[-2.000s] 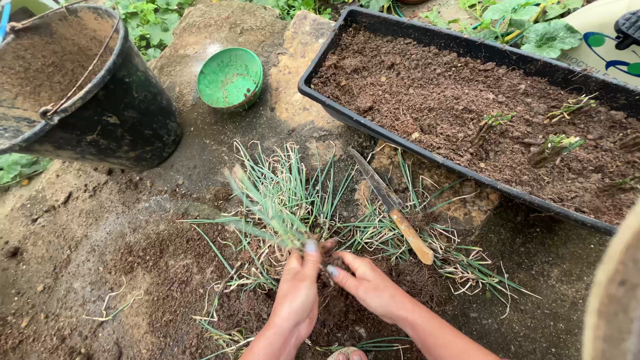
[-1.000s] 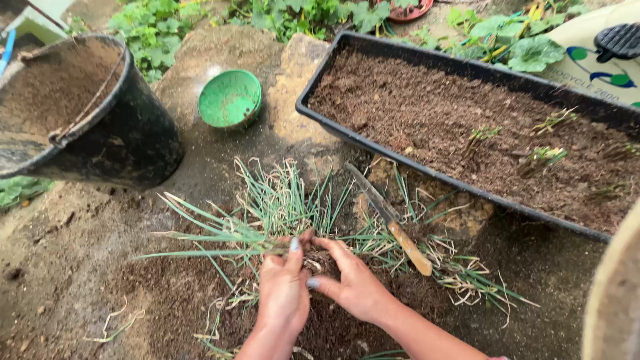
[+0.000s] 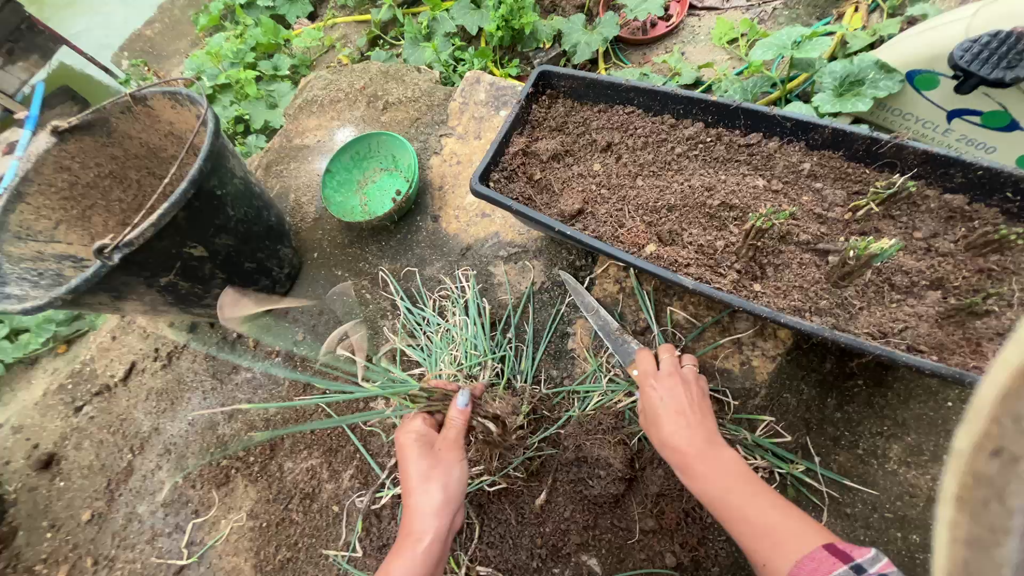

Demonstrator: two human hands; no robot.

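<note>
My left hand [image 3: 438,448] grips a bunch of green chive-like plants [image 3: 376,392] near their roots, the leaves pointing left and partly blurred. Behind it lies a larger clump of the same plants [image 3: 472,332] on the soil. My right hand [image 3: 676,396] is closed around the wooden handle of a knife [image 3: 602,322], whose blade points up and left. Under and beside the knife lie more loose green leaves [image 3: 768,448]. A long black planter [image 3: 640,260] filled with brown soil holds several trimmed plant stubs [image 3: 864,254] at its right part.
A dirty black bucket [image 3: 240,240] with a wire handle stands at left, soil inside. A green bowl [image 3: 370,180] sits on the stone behind the clump. Leafy vines [image 3: 496,32] grow along the back. A pale rounded rim [image 3: 980,464] stands close at lower right.
My right hand has left the bunch and moved right onto the knife handle; the knife lay untouched before. My left hand still holds the bunch.
</note>
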